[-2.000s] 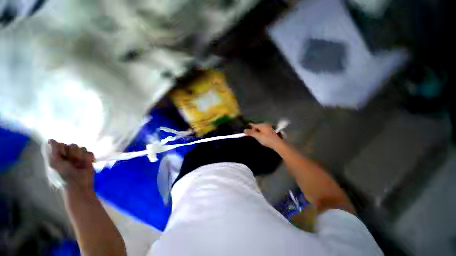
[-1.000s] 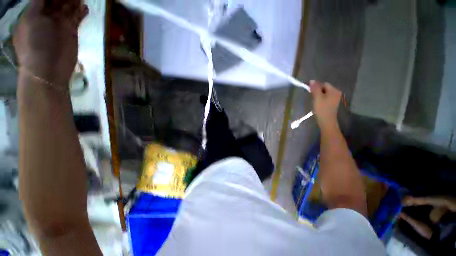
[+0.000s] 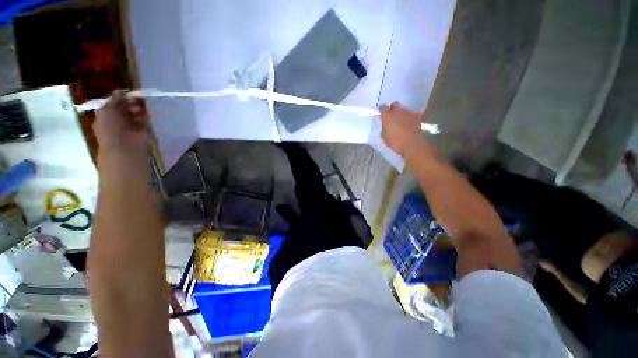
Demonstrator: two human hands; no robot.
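Observation:
A long white fabric tie strip is stretched between my two hands above the pale board. My left hand is closed on the strip towards its left end. My right hand grips it near its right end, and a short tail sticks out past the hand. A second white strip crosses it at the middle and runs down to the board's near edge. A grey flat angular piece with a small dark patch lies on the board, partly under the strips.
A yellow-taped block sits by a blue bin near my legs. A white table with yellow-and-green-handled scissors is at left. A blue crate stands at right, beside a person in dark clothes.
My view has turned from the white cloth pile to the board. Both hands have carried the strip over the board, and my left hand has come down and inward since the last earlier frame.

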